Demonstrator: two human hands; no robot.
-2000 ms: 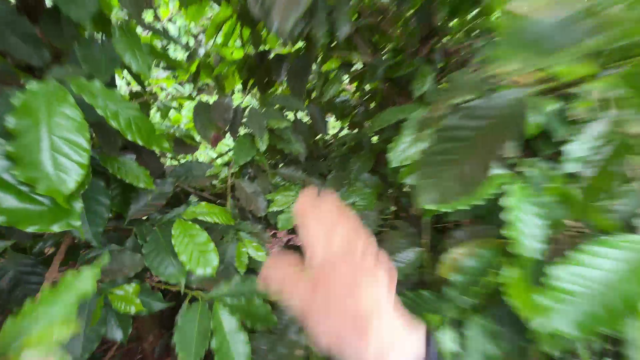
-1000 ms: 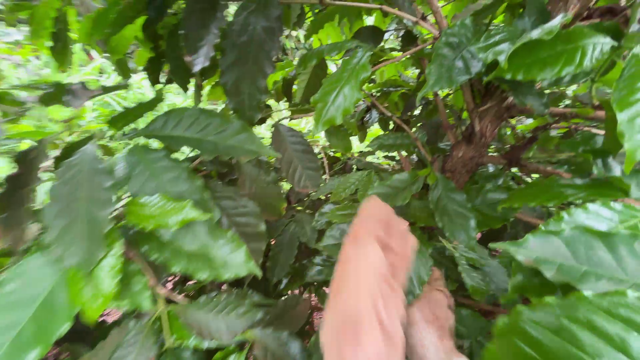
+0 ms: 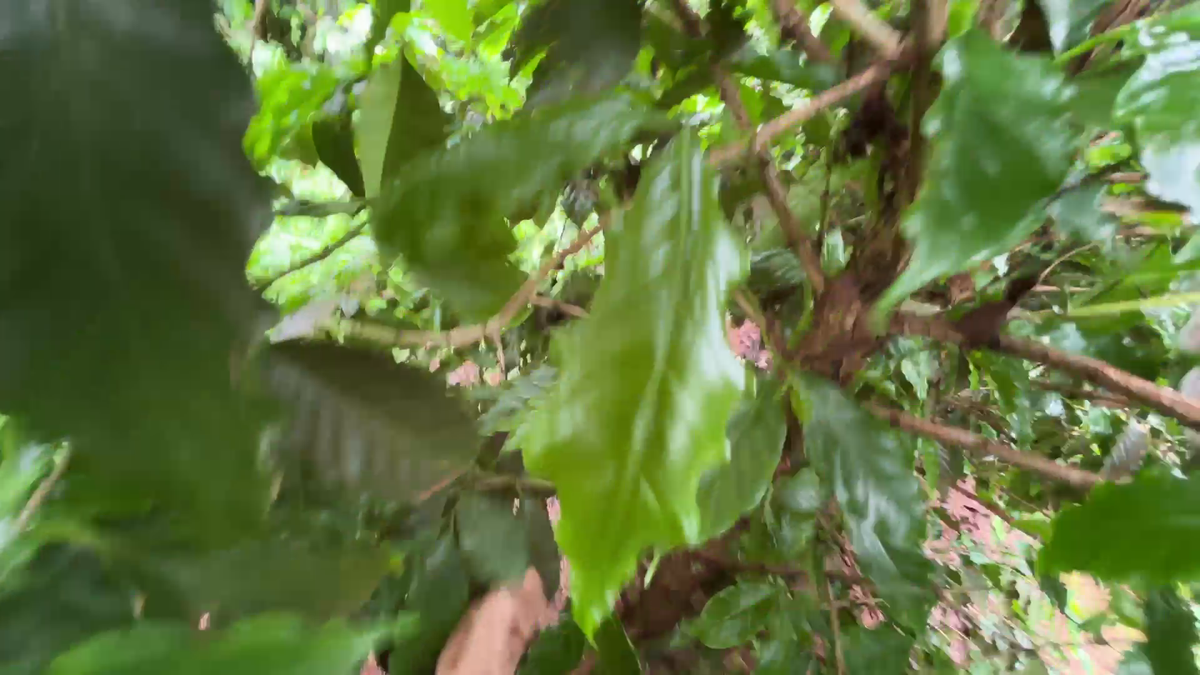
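Observation:
Part of one bare hand shows at the bottom edge, left of the middle, blurred and partly behind leaves. Which of my hands it is cannot be told, nor whether it holds anything. Just above and to its right hangs a large glossy green leaf with a wavy edge. A darker, dull leaf lies above and to the left of the hand. No other hand can be made out.
A shrub's brown woody stem rises right of the middle, with thin branches spreading from it. A big dark blurred leaf covers the left side. Pinkish-brown ground shows through foliage at lower right.
The view has moved in among the foliage, and the stem now looks larger. One second ago two hands showed at the bottom; now only part of one shows, lower and farther left.

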